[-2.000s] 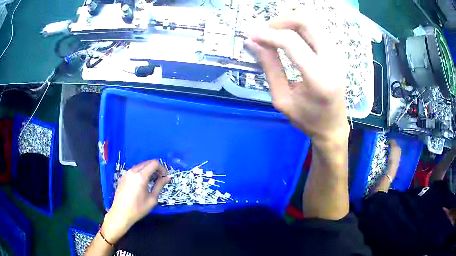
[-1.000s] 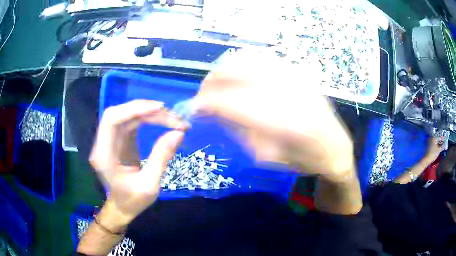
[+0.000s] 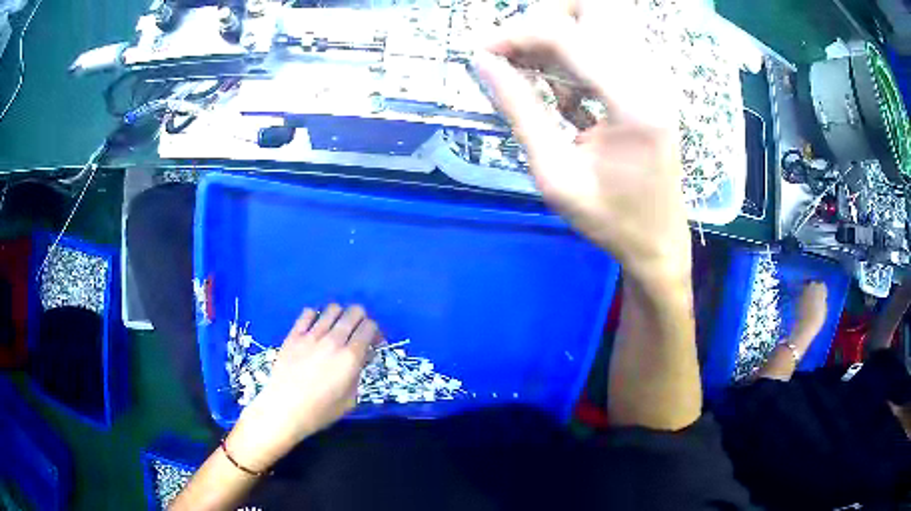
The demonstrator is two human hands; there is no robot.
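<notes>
A large blue bin [image 3: 430, 259] lies nearest me, with a pile of small white stemmed parts [image 3: 405, 377] along its near edge. My left hand [image 3: 325, 369] is over the left part of the pile, back of the hand up, fingers bent down; its fingertips are hidden, so any part in them cannot be told. My right hand [image 3: 609, 150] is raised at the right end of the metal assembly fixture [image 3: 400, 50], thumb and forefinger near the fixture. The glare hides whether it holds a part.
A white tray [image 3: 737, 195] with a dense heap of small components is behind my right hand. A dark flat rectangle [image 3: 755, 160] lies at its right. A metal bowl feeder [image 3: 849, 105] is far right. A person's hand [image 3: 809, 304] is over a side blue bin. Tubing runs at left.
My hands were together above the bin one second ago. Now they are apart: the left has moved down to the pile, the right up and forward to the fixture.
</notes>
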